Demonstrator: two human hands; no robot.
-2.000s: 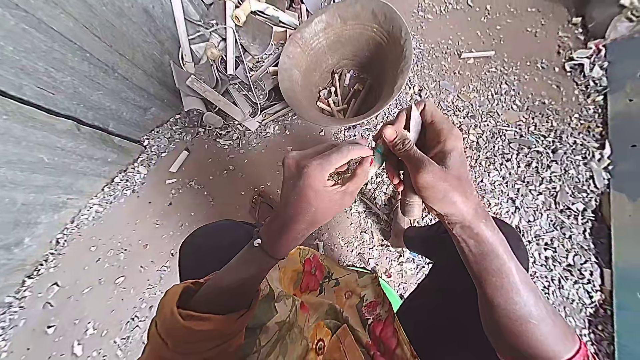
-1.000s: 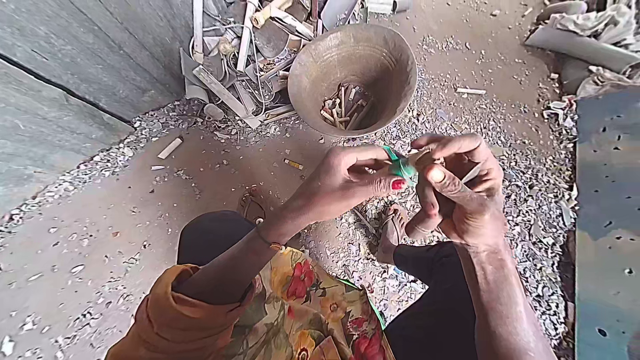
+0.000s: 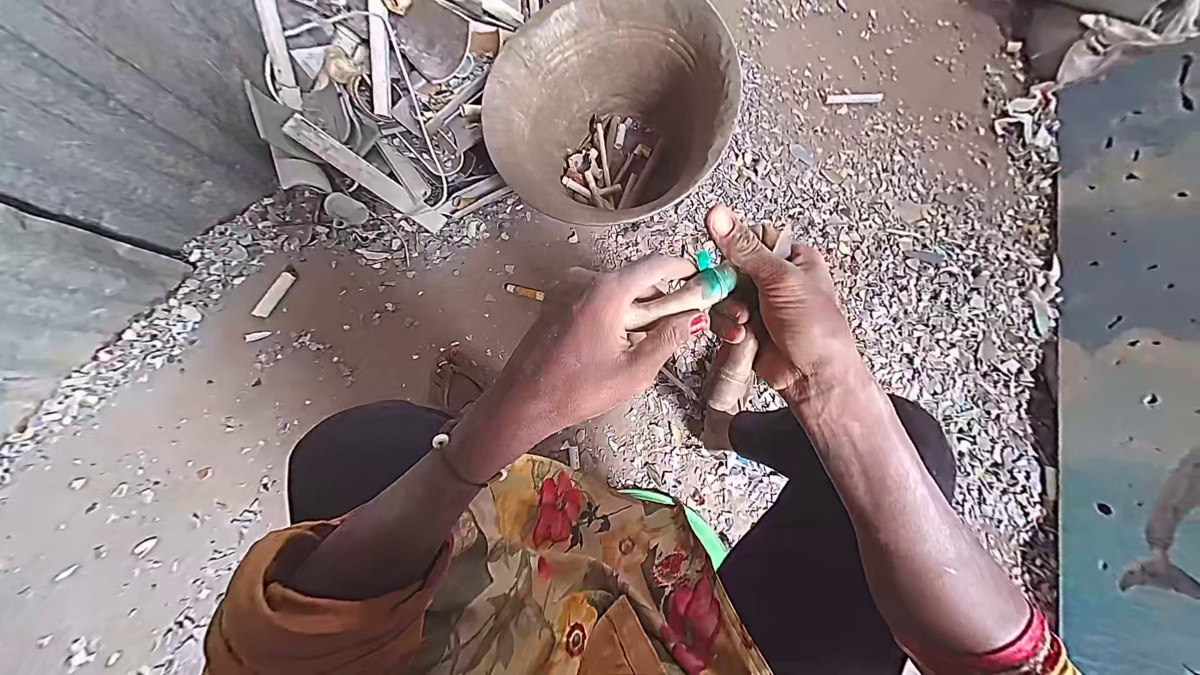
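In the head view my left hand (image 3: 600, 347) is raised over the littered ground, and green material (image 3: 718, 281) is wrapped around one of its fingers. My right hand (image 3: 797, 305) meets it fingertip to fingertip, thumb up. A pale flat piece (image 3: 782, 242) shows between the right hand's fingers; what it is I cannot tell. Just beyond the hands stands a metal bowl (image 3: 525, 112) with several short stick-like pieces (image 3: 609, 164) at its bottom.
A heap of scrap strips and cords (image 3: 361, 159) lies left of the bowl, against a grey panel wall (image 3: 112, 112). Chips (image 3: 937, 394) cover the ground. My feet and knees are below the hands. A blue-grey painted board (image 3: 1125, 328) stands at the right edge.
The right thumb, earlier bent over the work, is now raised and straighter. Both hands remain close together, and the green material shows around a left finger.
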